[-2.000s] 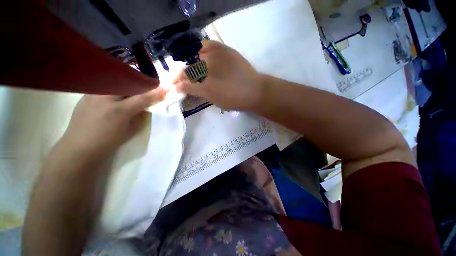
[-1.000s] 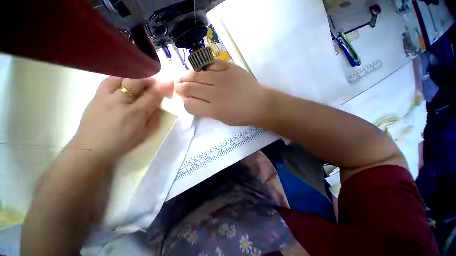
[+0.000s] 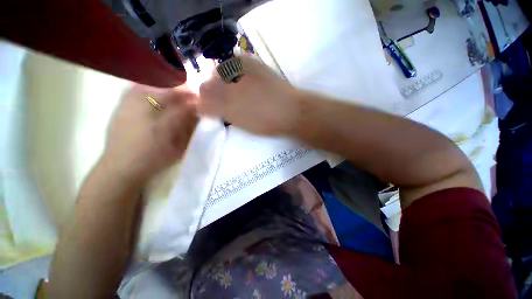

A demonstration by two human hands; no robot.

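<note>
A cream garment piece (image 3: 87, 117) spreads left of the needle area. A whiter piece (image 3: 195, 190) runs from the bright needle area down to the lap. The sewing machine's dark red arm (image 3: 99, 47) crosses the upper left, with a ribbed thumb screw (image 3: 230, 69) at its head. My left hand (image 3: 154, 128), blurred, lies on the cream cloth left of the needle, fingers at the bright spot. My right hand (image 3: 251, 99), also blurred, lies just right of it, fingertips near the left ones. Glare and blur hide the needle and what the fingertips grip.
A stack of flat off-white pieces (image 3: 326, 47) lies right of the machine head. Blue-green snips (image 3: 400, 58) and a thin dark metal arm (image 3: 417, 30) are beyond it. A printed scale (image 3: 256, 172) runs along the table's front edge. More pale cloth (image 3: 461, 117) lies far right.
My left hand has shifted slightly right and down since a second ago. My right hand has moved slightly up and left. The cream cloth at left now hangs in different folds.
</note>
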